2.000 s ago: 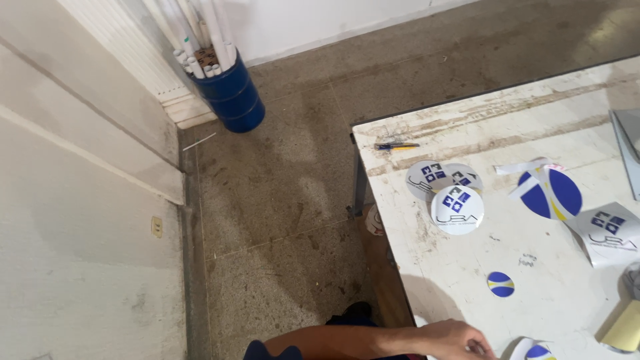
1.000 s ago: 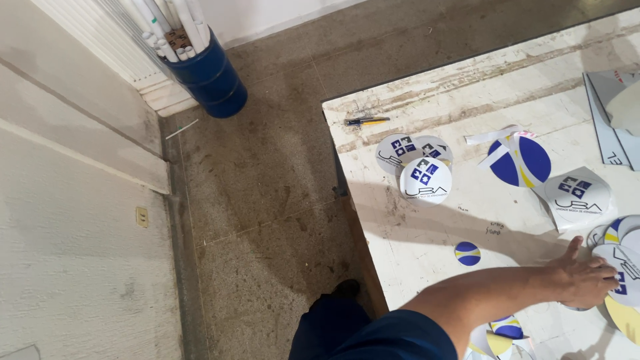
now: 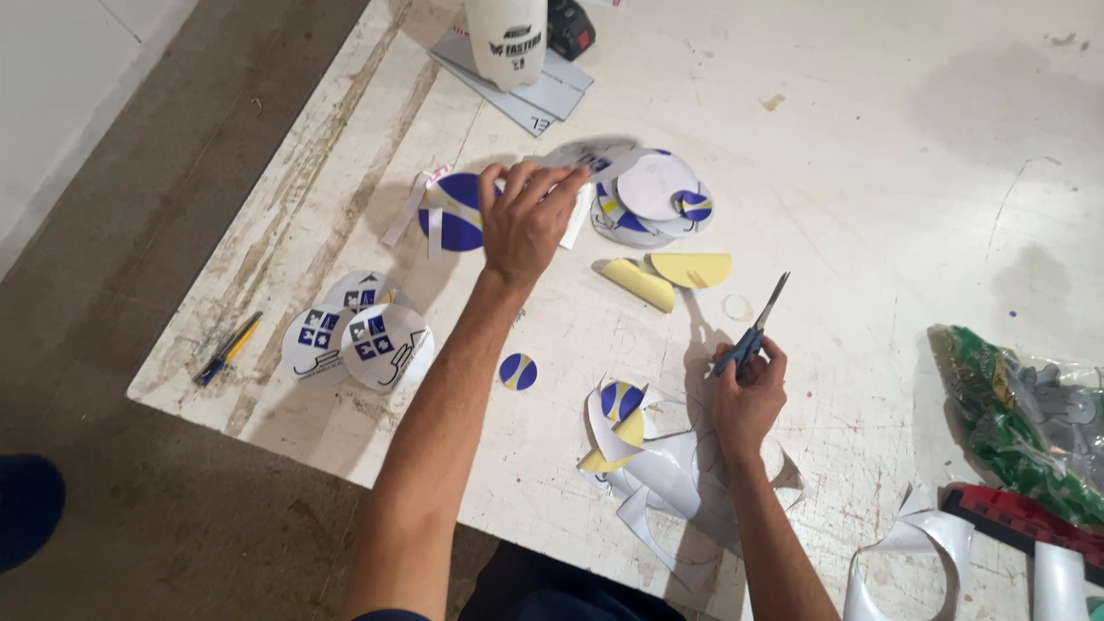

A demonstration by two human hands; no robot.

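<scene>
My left hand [image 3: 530, 220] grips the edge of a round printed sticker sheet [image 3: 595, 153], raised a little over the white table. Beside that hand lies a blue and yellow round sticker [image 3: 450, 226] with pale strips across it. My right hand [image 3: 749, 392] holds scissors [image 3: 749, 335] by the handles, blades pointing away from me. A pile of round stickers [image 3: 657, 185] sits right of my left hand. Several round white stickers [image 3: 388, 347] overlap left of my forearm. A small blue and yellow disc [image 3: 518, 372] lies between my arms. Cut sticker scraps [image 3: 668, 470] lie near my right wrist.
A white bottle [image 3: 507, 43] stands on grey plates [image 3: 561, 90] at the far side. Yellow backing pieces [image 3: 690, 269] lie mid-table. A utility knife [image 3: 228, 348] rests near the left corner. At right are a green plastic bag [image 3: 992, 414], a red and black tool [image 3: 1026, 522] and more offcuts [image 3: 936, 539].
The view has swung far to the right over the table. The scissors in my right hand now show. A hand that was at the sticker pile a second ago is no longer on it.
</scene>
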